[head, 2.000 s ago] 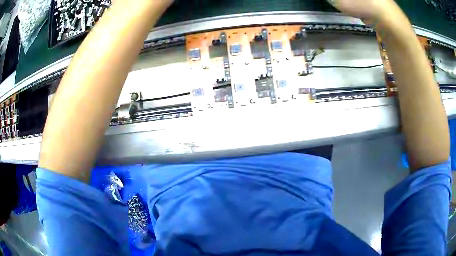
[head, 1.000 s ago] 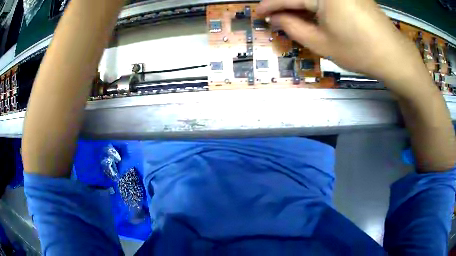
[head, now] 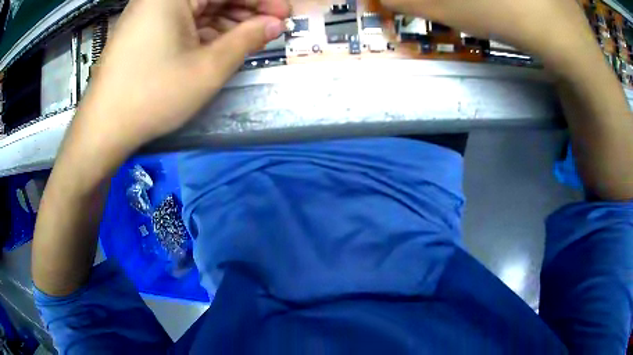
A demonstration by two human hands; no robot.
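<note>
The orange-brown circuit board panel (head: 378, 47) lies on the conveyor at the top of the view, with dark and grey components standing on it. Its upper part is cut off by the picture's edge. My left hand (head: 201, 52) is over the panel's left edge, thumb and finger pinched on a small whitish component (head: 288, 25). My right hand (head: 430, 8) is over the panel's upper right part; its fingers are cut off by the top edge or hidden, so its hold cannot be told.
The scuffed aluminium guide rail (head: 333, 100) runs across in front of my body. Below it at the left is a blue plastic bin (head: 128, 256) with loose metallic parts (head: 169, 225) and crumpled clear plastic (head: 140, 187). Another board panel (head: 614, 41) shows at the far right.
My left hand has come down into view at the panel's left edge. My right hand has moved up, partly out of view. The whole scene sits higher in the picture.
</note>
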